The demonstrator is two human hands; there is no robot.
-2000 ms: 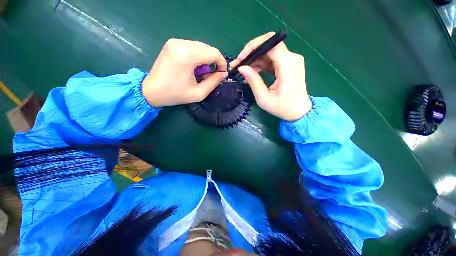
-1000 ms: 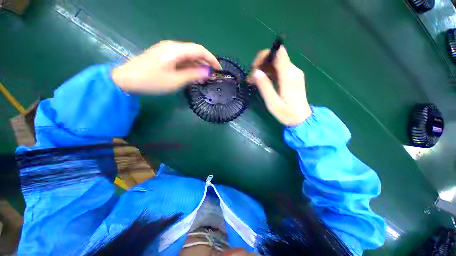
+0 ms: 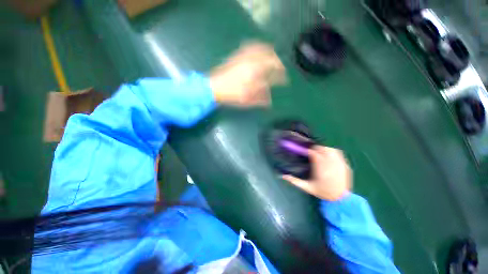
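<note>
A black ribbed round housing (image 3: 275,158) is on the green table in front of me, blurred, with a purple cylinder (image 3: 294,147) lying across its centre. My right hand (image 3: 330,172) grips the right edge of this housing, thumb at the lower side and fingers near the cylinder's end. My left hand (image 3: 249,76) is above and to the left, over the table, fingers bent and strongly blurred. Whether it holds anything cannot be told. The slim black stick is not visible.
A second black housing (image 3: 320,49) sits beyond my hands. Several more housings (image 3: 452,55) stand on and along a pale strip at the upper right, and one (image 3: 463,258) is at the lower right. An open cardboard box (image 3: 55,118) is at the left.
The view has turned rightward. My left hand has moved away from the housing. My right hand has come down onto the housing's edge. The purple cylinder now lies in the housing, and the black stick is no longer visible.
</note>
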